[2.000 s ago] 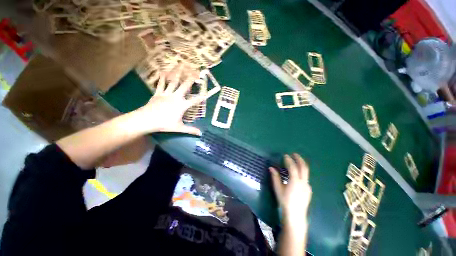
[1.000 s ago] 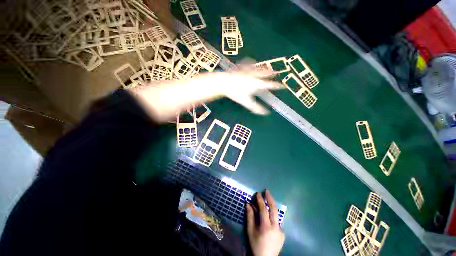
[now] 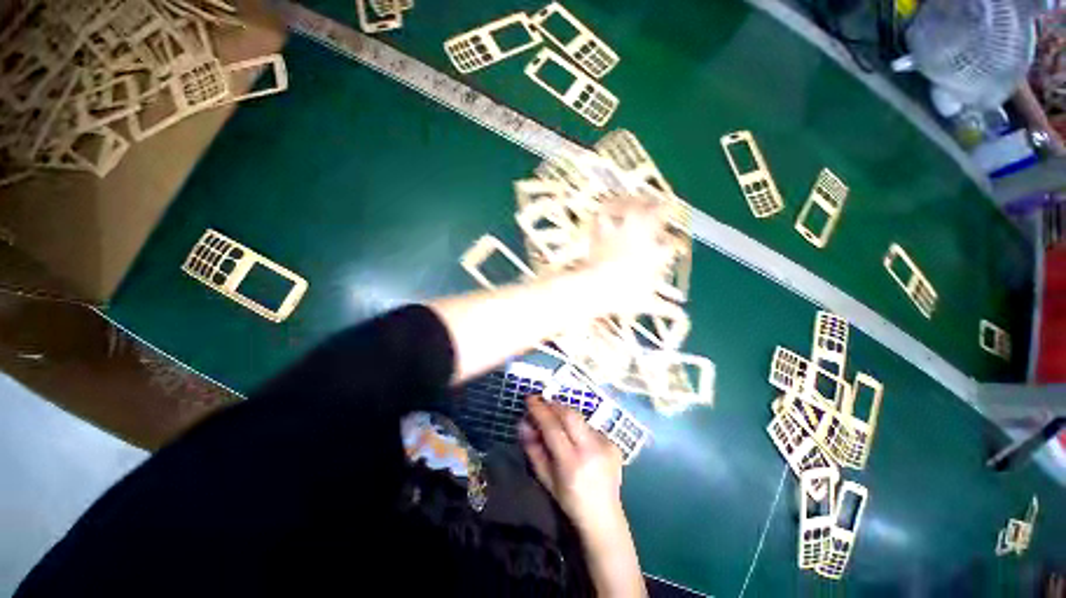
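Observation:
My left hand (image 3: 641, 234) is blurred over a heap of cream faceplates (image 3: 666, 321) on the green bench. Whether its fingers grip any is unclear. The heap reaches from the metal strip down to the dark gridded sheet (image 3: 485, 409), and some faceplates overlap the sheet's far side. My right hand (image 3: 573, 450) lies palm down at the sheet, its fingertips beside the lowest faceplates. Whether it holds anything is hidden. A single faceplate (image 3: 246, 276) lies flat on the left.
A brown box (image 3: 146, 204) at the upper left holds a tangled pile of faceplates (image 3: 99, 76). A looser pile (image 3: 828, 409) lies at the right. More faceplates lie beyond the pale metal strip (image 3: 760, 271). A fan (image 3: 964, 47) stands at the upper right.
The faceplates near the box edge have moved right into a heap in front of me. My left hand went from the box side past the strip, then onto this heap. My right hand remains at the sheet.

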